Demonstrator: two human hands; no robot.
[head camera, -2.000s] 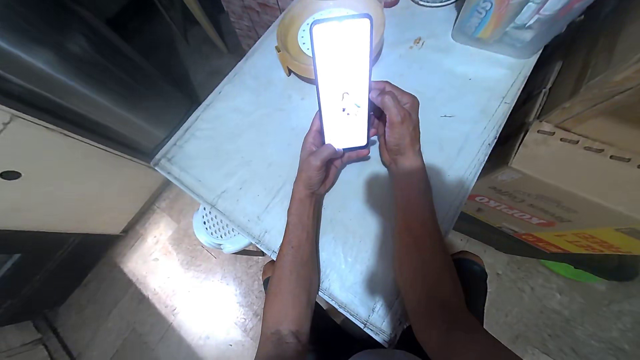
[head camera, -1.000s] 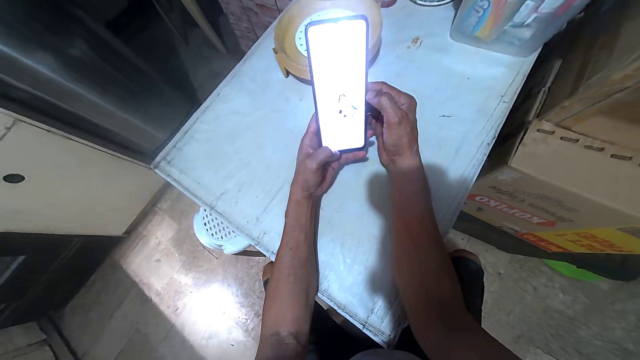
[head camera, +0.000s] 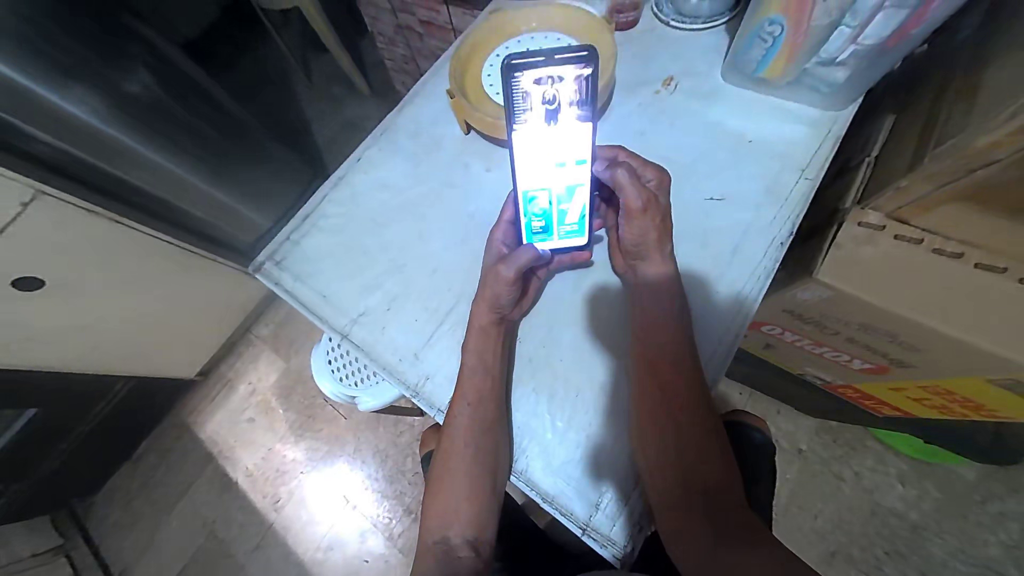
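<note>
A smartphone (head camera: 554, 152) with a brightly lit screen is held upright above the white table (head camera: 416, 216). My left hand (head camera: 516, 268) grips its lower end, with the thumb at the bottom edge and fingers behind it. My right hand (head camera: 638, 208) is at the phone's right edge, thumb and index finger against its side; whether it bears any of the weight cannot be told. Behind the phone's upper part, a round yellow plastic container (head camera: 478, 108) with a perforated white disc (head camera: 500, 60) sits on the table, partly hidden.
At the table's far right stands a clear plastic tub (head camera: 824, 92) of packets. A dish (head camera: 694, 14) lies at the far edge. Cardboard boxes (head camera: 928, 312) are stacked to the right. A white perforated plastic stool (head camera: 352, 372) is partly under the table's left side.
The phone's screen has gone from nearly all white to a page with a picture at the top and green panels below. Both hands remain in about the same place.
</note>
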